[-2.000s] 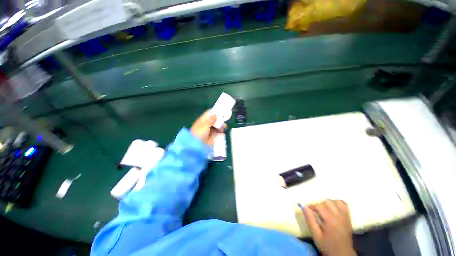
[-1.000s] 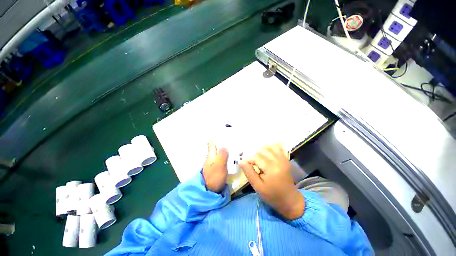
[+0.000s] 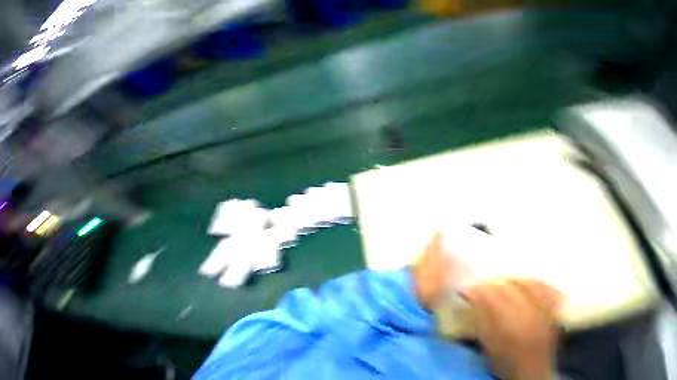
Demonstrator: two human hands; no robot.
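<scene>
The picture is strongly blurred. My left hand (image 3: 430,273) is over the near part of the white work board (image 3: 586,237), with its fingers around a whitish, smeared shape, apparently a white camera housing (image 3: 464,256). My right hand (image 3: 519,315) is close against the near side of this housing, fingers bent; whether it grips anything is hidden by blur. A small dark piece (image 3: 481,228) shows on the board just beyond the hands. Several other white housings (image 3: 323,204) lie grouped on the green bench, left of the board.
A dark object (image 3: 391,137) is on the green bench (image 3: 312,274) behind the board. The white machine shelf (image 3: 631,141) runs along the right. A dark tray with glowing lights (image 3: 82,245) is at far left, and a small white item (image 3: 142,266) lies near it.
The view has swung left, so board and hands appear further right. Both hands stay together over the near part of the board. The black housing seen on the board earlier no longer shows there.
</scene>
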